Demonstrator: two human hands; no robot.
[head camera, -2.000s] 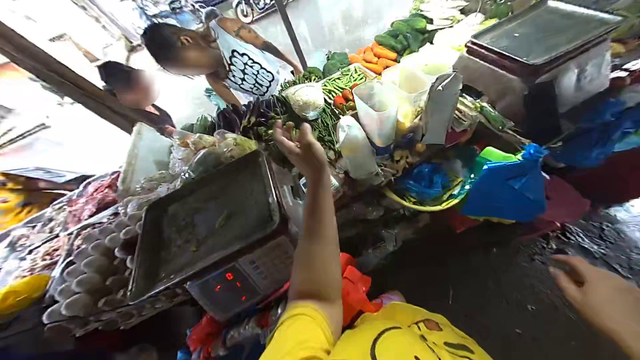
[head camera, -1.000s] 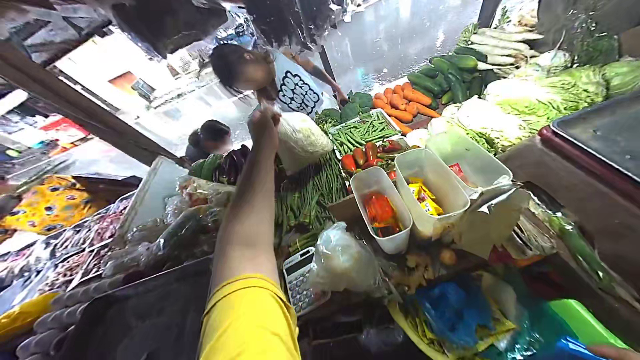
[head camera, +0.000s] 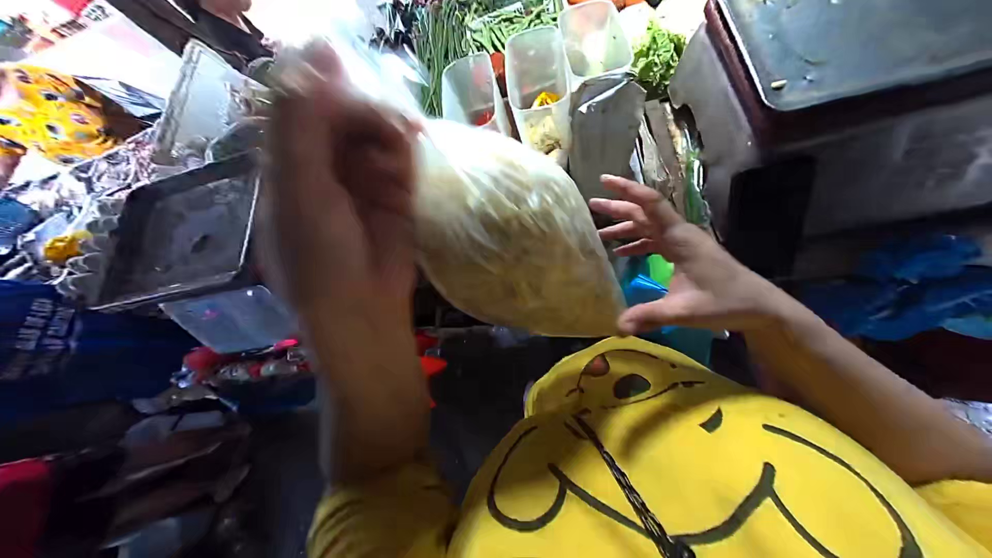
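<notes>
A clear plastic bag full of pale, whitish-yellow contents (head camera: 515, 232) hangs tilted in front of my chest; what it holds is too blurred to name. My left hand (head camera: 341, 147) is raised at its upper left, fingers curled around the gathered neck of the bag, with strong motion blur. On the other side, my right hand (head camera: 666, 248) has its fingers spread close to the bag's right edge, with its thumb near the lower corner. Whether that thumb touches the plastic, I cannot tell.
A metal scale tray (head camera: 178, 232) lies at the left, and a second metal tray on a scale (head camera: 860, 46) is at upper right. Plastic containers (head camera: 536, 85) with small packets stand behind the bag, beside green beans (head camera: 515, 23) and leafy greens (head camera: 659, 54). Blue plastic lies at right.
My left hand, stretched out over the vegetables with the bag one second ago, is now back near my body with it. My right hand has come up beside the bag.
</notes>
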